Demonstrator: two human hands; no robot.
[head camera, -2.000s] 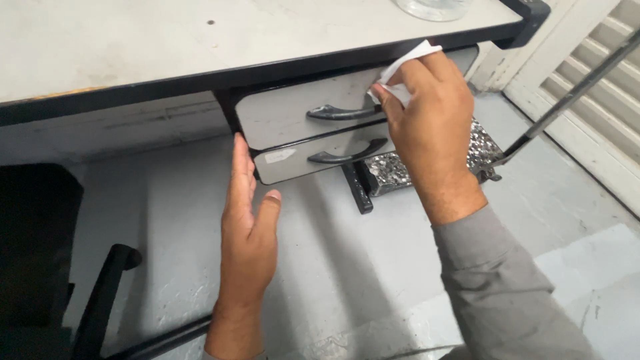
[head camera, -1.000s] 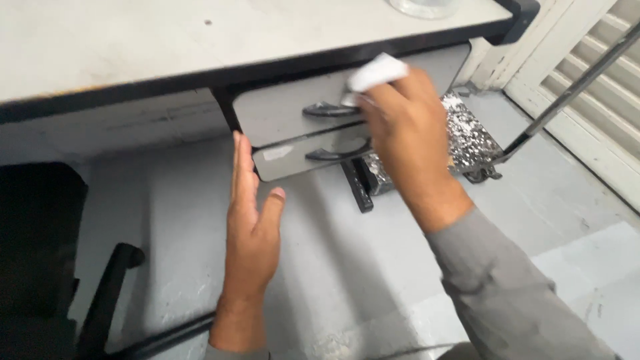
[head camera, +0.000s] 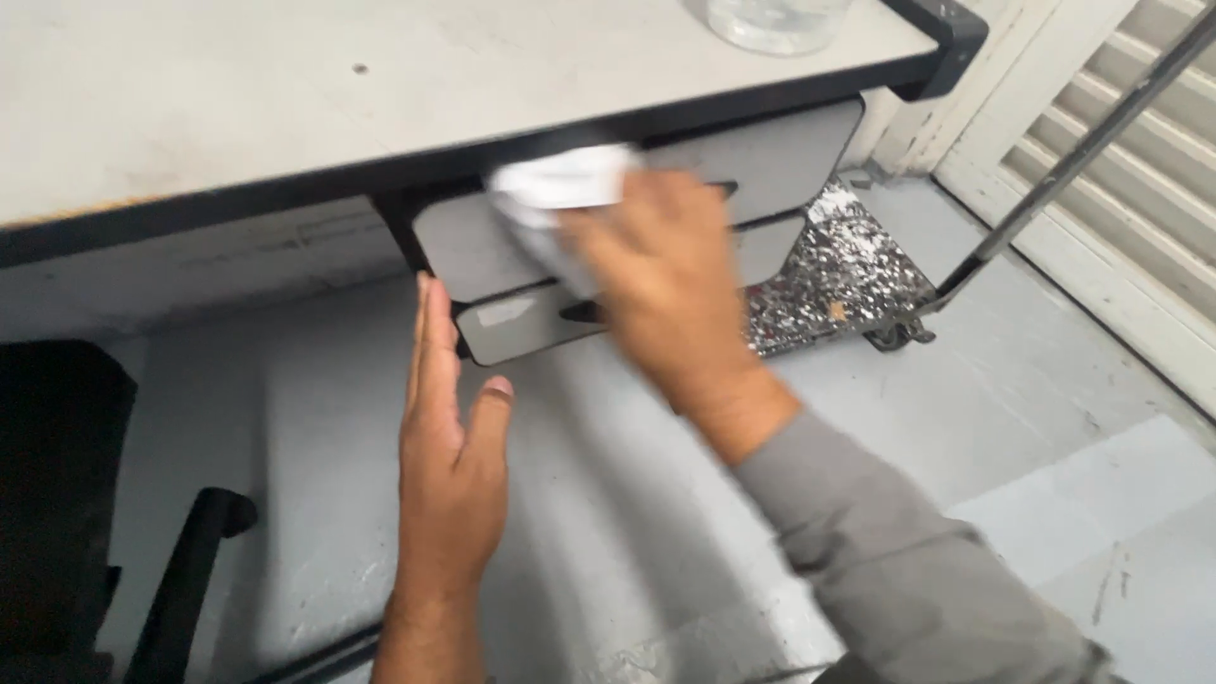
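Blurred by motion, my right hand (head camera: 665, 275) holds a folded white cloth or paper wipe (head camera: 560, 180) against the grey front of the upper drawer (head camera: 465, 247). The hand and wipe cover much of that drawer's dark handle. My left hand (head camera: 451, 446) holds nothing; its fingers point up, with the fingertips at the left edge of the drawer unit and the thumb apart. The lower drawer (head camera: 522, 328) sits just beneath, with a pale sticker near its left end and part of its dark handle showing. Both drawers look closed.
Above the drawers runs a white tabletop (head camera: 285, 85) with a black edge, bearing a clear container (head camera: 774, 24). A speckled wheeled platform (head camera: 836, 275) with a long bar stands behind at the right, near a louvred door (head camera: 1102, 123). A black chair (head camera: 57, 475) is at the left.
My right hand has moved leftward along the upper drawer front with the white wipe, from its right part to its left part. My left hand has stayed at the drawer unit's left edge.
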